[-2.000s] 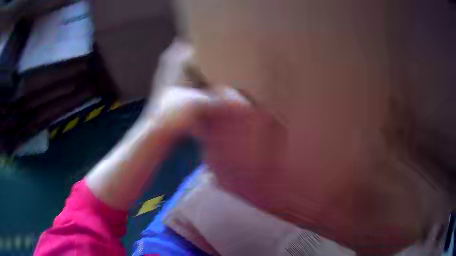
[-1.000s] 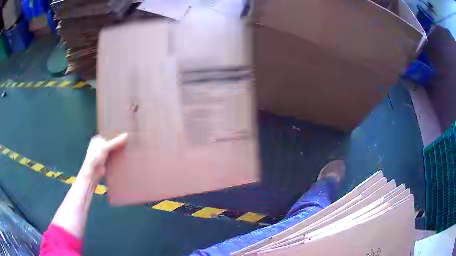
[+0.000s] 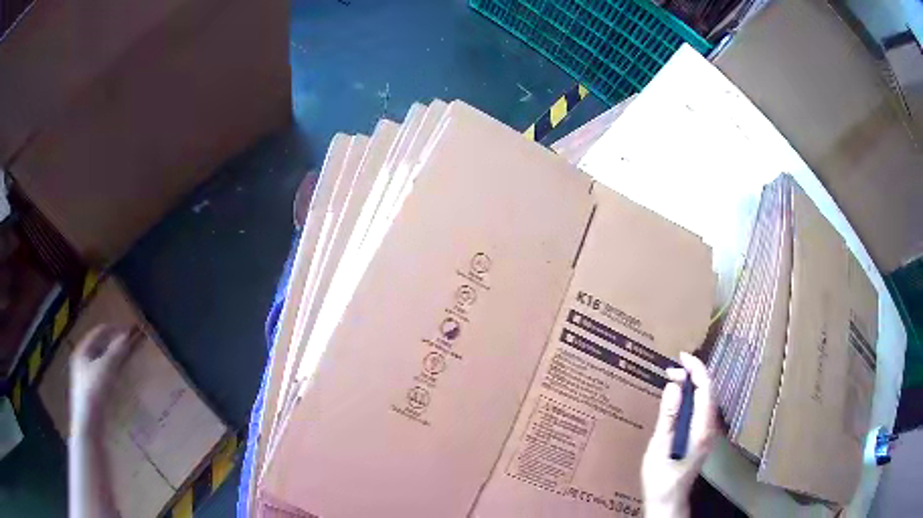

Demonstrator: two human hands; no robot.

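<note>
A fanned stack of flat brown cartons rests on my lap. Its top carton (image 3: 435, 293) shows a column of round icons, "K16" print and two dark bars. My right hand (image 3: 673, 430) holds a dark marker pen (image 3: 683, 417) over the printed panel's right edge; I cannot tell whether the tip touches it. My left hand (image 3: 99, 354) is at the far left, over another flat carton (image 3: 167, 420) low by the floor tape. It is slightly blurred, and I cannot tell whether its fingers grip that carton.
A white tabletop (image 3: 668, 126) on the right bears another bundle of flat cartons (image 3: 820, 354). A large brown box (image 3: 162, 111) stands at upper left on the green floor. A green plastic crate (image 3: 577, 40) is at the top, and a small blue-and-black object (image 3: 880, 445) is at the table's right edge.
The view has swung right over the lap stack. The carton my left hand held up is now low at the left. My right hand with the marker has come into view.
</note>
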